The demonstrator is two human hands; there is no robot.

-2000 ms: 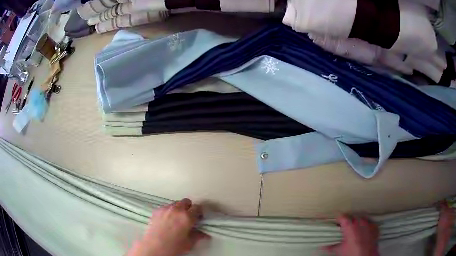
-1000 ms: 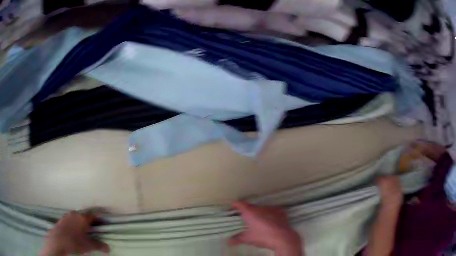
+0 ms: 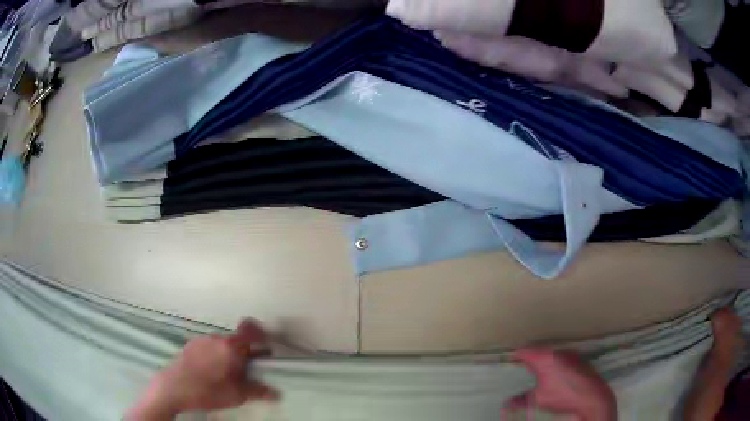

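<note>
A long pale green fabric lies gathered in lengthwise folds along the near table edge, its lower part hanging towards me. My left hand is on its folded edge left of centre, thumb and fingers spread around the pleats, slightly blurred. My right hand is on the same edge right of centre, fingers over the folds and thumb below. Both hands pinch the folds. Whether the fingertips close fully is partly hidden by cloth and blur.
A co-worker's hand holds the green fabric at the right. Beyond lie light blue fabric with a loose strap, navy fabric and dark-banded folded cloth. Tied bundles stand behind; metal clips lie far left.
The view swung right and then back left. The pale green folds in front of me look flatter and less distinct than before. Both my hands remain on the cloth.
</note>
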